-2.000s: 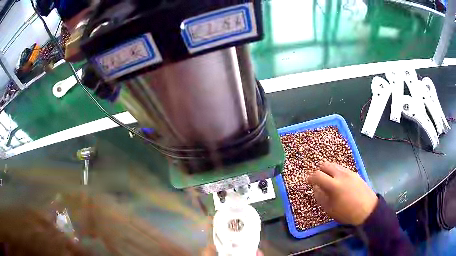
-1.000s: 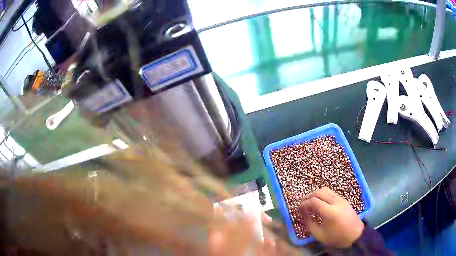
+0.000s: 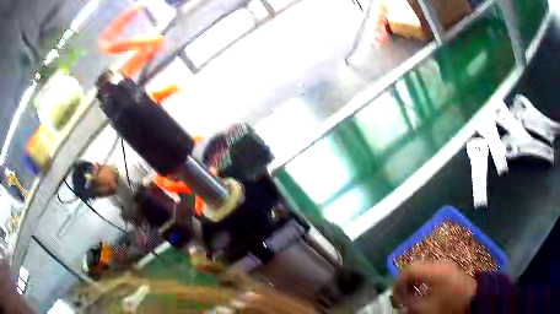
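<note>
My right hand is at the lower edge of the blue tray, its fingers curled over the copper-coloured small parts; blur hides whether it holds any. My left hand is not visible. The pneumatic press stands left of the tray, its top towards me and its lower part cut off by the bottom edge. A small whitish patch beside the press at the bottom edge is too cut off to name.
Several white housings lie on the dark bench beyond the tray. The green conveyor runs behind, with a cardboard box past it. Another person is at the left. A brownish blur covers the lower left.
The view has tilted upward and turned, so press and tray sit lower in the picture. My left hand and the housing by the press have left view. My right hand stays at the tray.
</note>
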